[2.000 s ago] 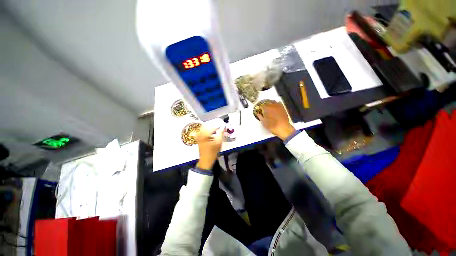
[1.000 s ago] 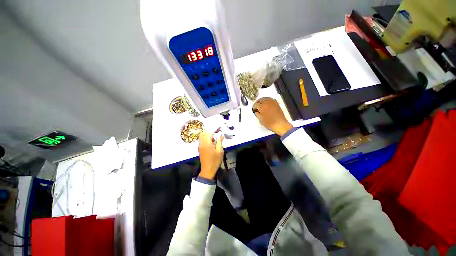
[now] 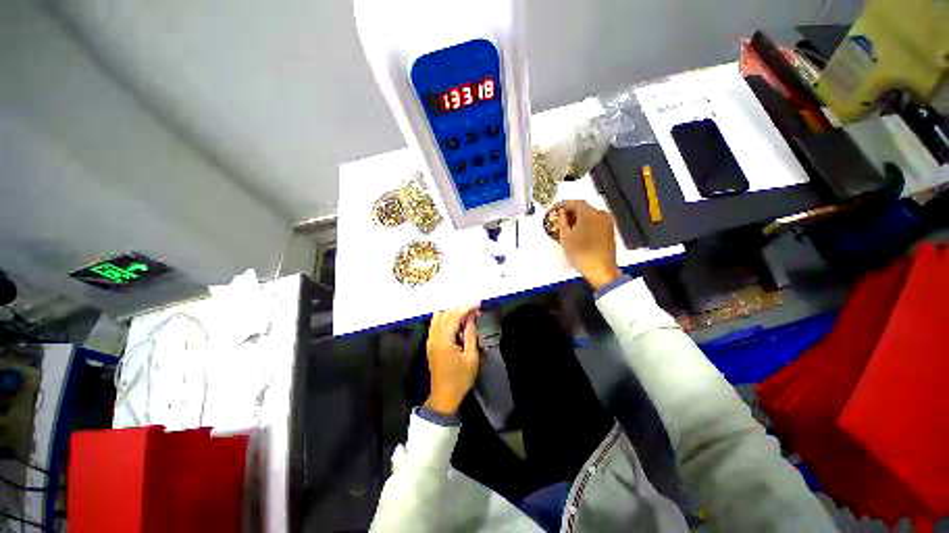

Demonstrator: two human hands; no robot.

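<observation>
The white press head (image 3: 447, 135) stands over the bench, its blue keypad panel (image 3: 470, 125) showing 13318 in red. My right hand (image 3: 589, 239) is over the right parts dish (image 3: 555, 221), fingertips bent down at its gold bits; whether it pinches one is hidden. My left hand (image 3: 453, 359) is at the bench's front edge, left of the press, fingers curled near the edge; whether it holds a tiny part cannot be seen. The left parts dish (image 3: 417, 263) of gold bits lies left of the press. The lower die (image 3: 497, 255) is under the head.
Another gold dish (image 3: 389, 209) and clear bags of fasteners stand behind. A black mat (image 3: 676, 216) with an orange-yellow stick (image 3: 651, 194) and a phone (image 3: 710, 157) on paper lie right. Red panels (image 3: 900, 385) are low right; a red stack (image 3: 156, 481) is low left.
My left hand has moved from beside the left dish and die down to the bench's front edge. My right hand stays at the right dish. The view has shifted, and the counter still reads 13318.
</observation>
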